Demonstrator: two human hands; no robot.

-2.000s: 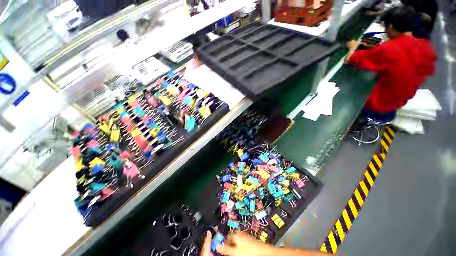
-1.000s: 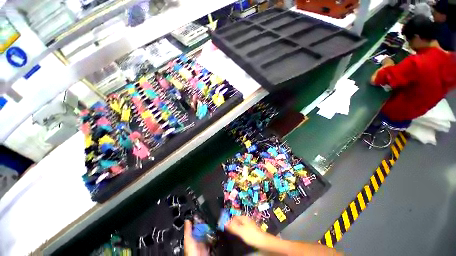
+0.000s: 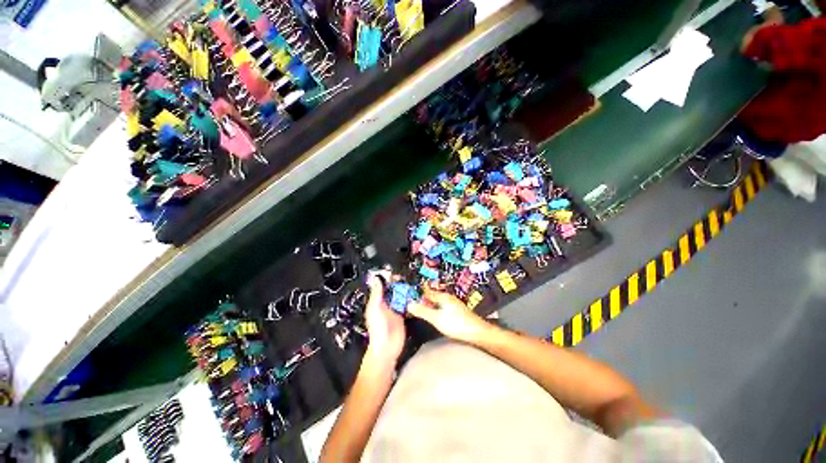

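My left hand (image 3: 385,316) and my right hand (image 3: 444,314) meet at the lower middle, over the near edge of the trays. Between their fingers is a small part with blue binder clips (image 3: 401,295); the left fingers hold it and the right fingertips touch it. A heap of pink, yellow, blue and teal clips (image 3: 489,222) lies in the black tray on the right. Shiny black unclipped parts (image 3: 337,271) lie in the left tray. Rows of clipped assemblies (image 3: 240,384) stand at its left end.
A shelf edge (image 3: 299,163) runs diagonally above, bearing a tray of larger clips (image 3: 244,68). A brown block (image 3: 566,113) is behind the heap. White sheets (image 3: 675,72) lie on the green bench. Black parts in rows (image 3: 161,431) are lower left. A person in red (image 3: 792,81) is upper right.
The view has tilted down, so the bench and trays appear higher. My hands have come together around the blue-clipped part; my right hand was nearer the heap's edge before.
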